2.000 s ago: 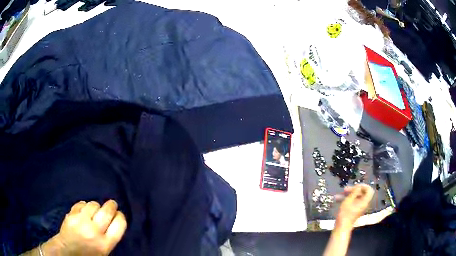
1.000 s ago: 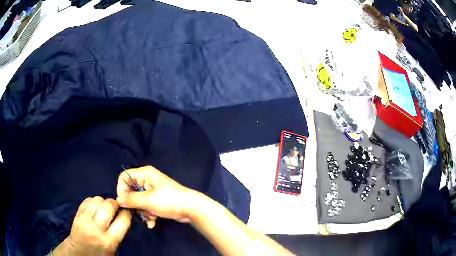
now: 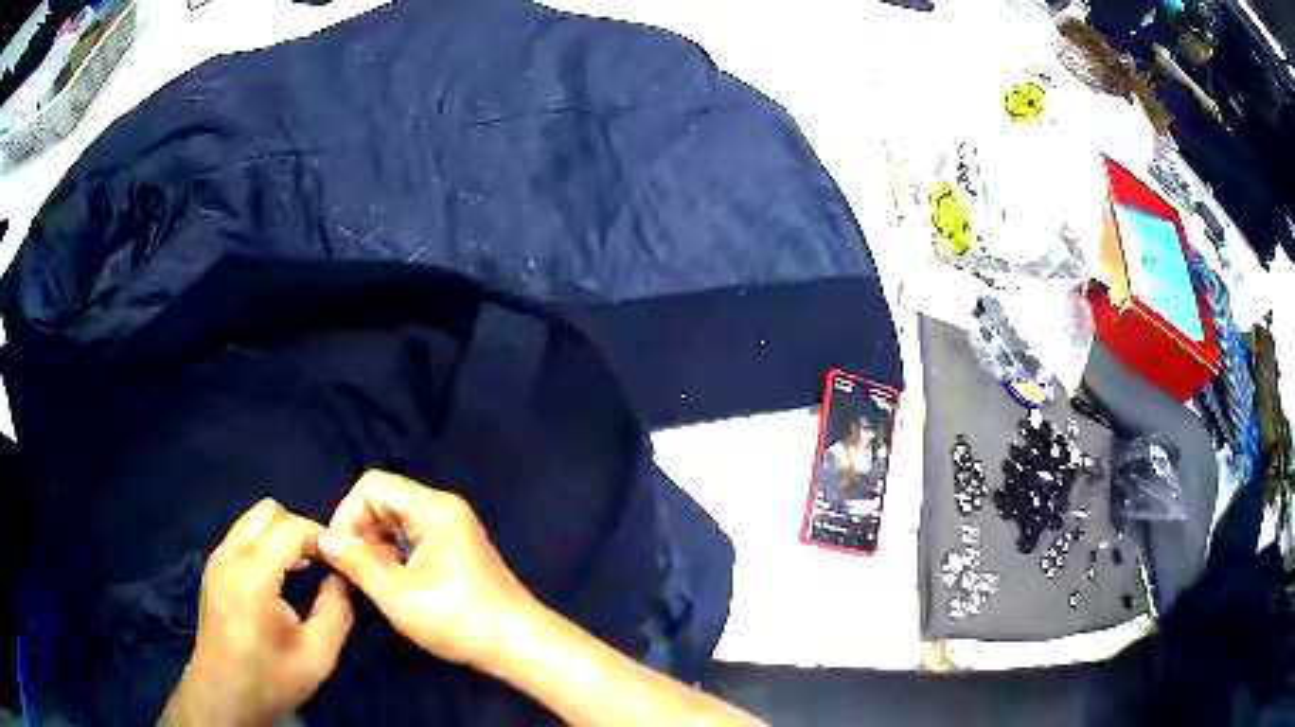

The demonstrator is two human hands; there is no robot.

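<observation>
The dark navy coat [image 3: 540, 412] lies bunched in front of me, its bluer lining [image 3: 568, 185] spread in a wide curve behind. My left hand [image 3: 263, 618] is on the coat at the lower left, fingers and thumb curled at the dark cloth. My right hand [image 3: 426, 575] meets it from the right, the fingertips of both hands together. A small dark tool [image 3: 399, 538] shows between the fingers of my right hand. Any needle, thread or fastener at the fingertips is too small or hidden to tell.
A red-edged smartphone [image 3: 852, 462] lies right of the coat. Black and silver fasteners [image 3: 1038, 480] lie on a grey cloth [image 3: 994, 384] further right. Behind them are crumpled clear bags [image 3: 1044, 334] and an open red box [image 3: 1172, 348]. A pale latticed basket [image 3: 71, 93] stands far left.
My right hand has come from the loose fasteners back to my left hand. The thin glint seen above my right fingers a second ago no longer shows. The view has shifted slightly.
</observation>
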